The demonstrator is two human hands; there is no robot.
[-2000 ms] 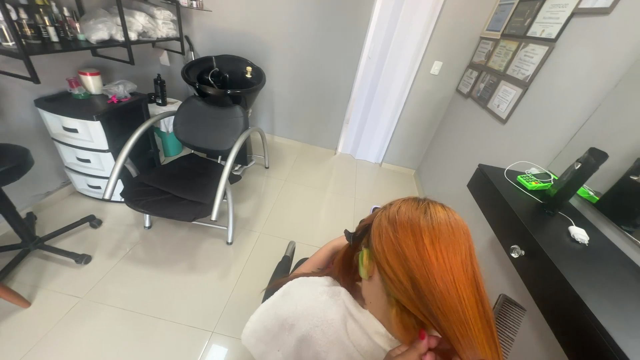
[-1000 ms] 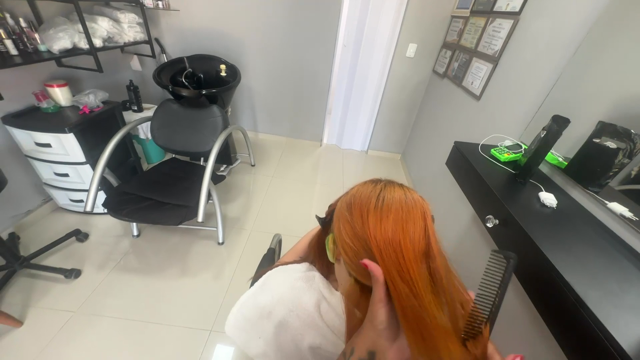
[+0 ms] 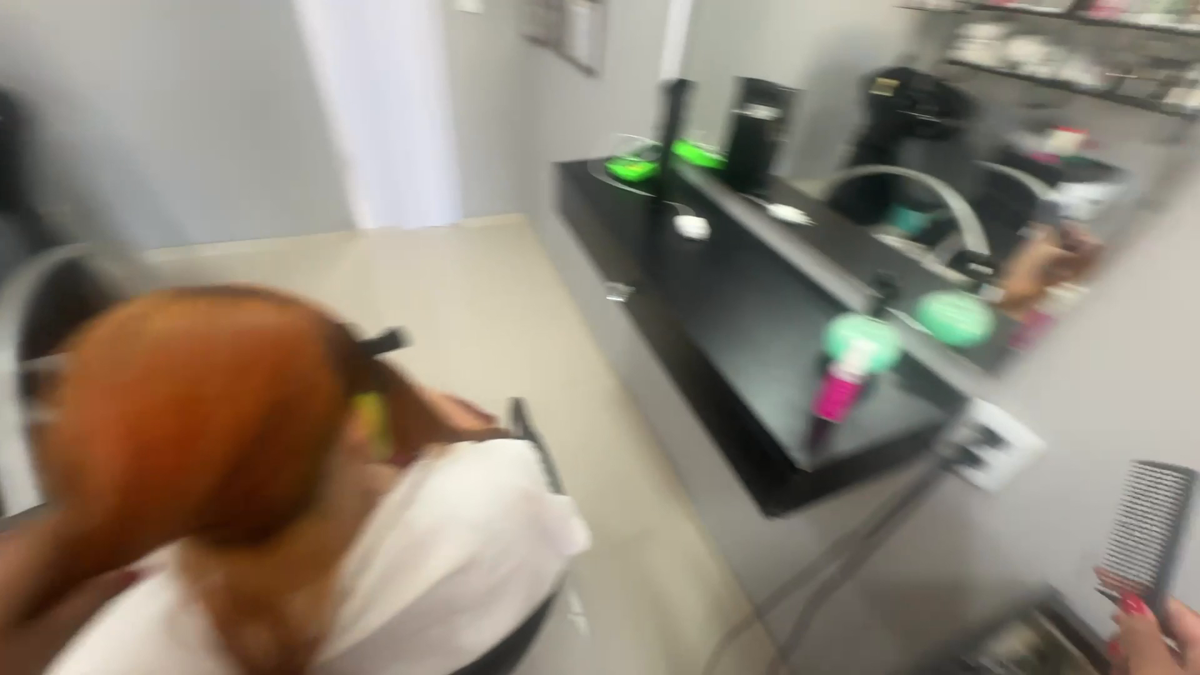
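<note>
My right hand point(image 3: 1148, 633) is at the lower right edge, its fingers closed on a dark hair comb point(image 3: 1148, 525) held upright. At the lower left, my left hand point(image 3: 80, 600) is blurred and partly hidden, against the orange hair point(image 3: 206, 403) of a seated person; it seems to hold a length of it. A black hair clip point(image 3: 384, 342) sits in the hair near the front. A white towel point(image 3: 469, 544) lies over the person's shoulders. Something yellow-green point(image 3: 372, 422) shows by the ear.
A black wall counter point(image 3: 731, 309) bears a spray bottle with pink and mint parts point(image 3: 848, 375), a white plug point(image 3: 692, 227) and a green item point(image 3: 633, 167). Above it is a mirror. Cords hang from a wall socket point(image 3: 998, 445). A tray or cart point(image 3: 1022, 647) stands below the comb.
The view has swung strongly to the right. The comb, near the hair one second ago, is now well away from it in my right hand. The spray bottle and socket have come into view.
</note>
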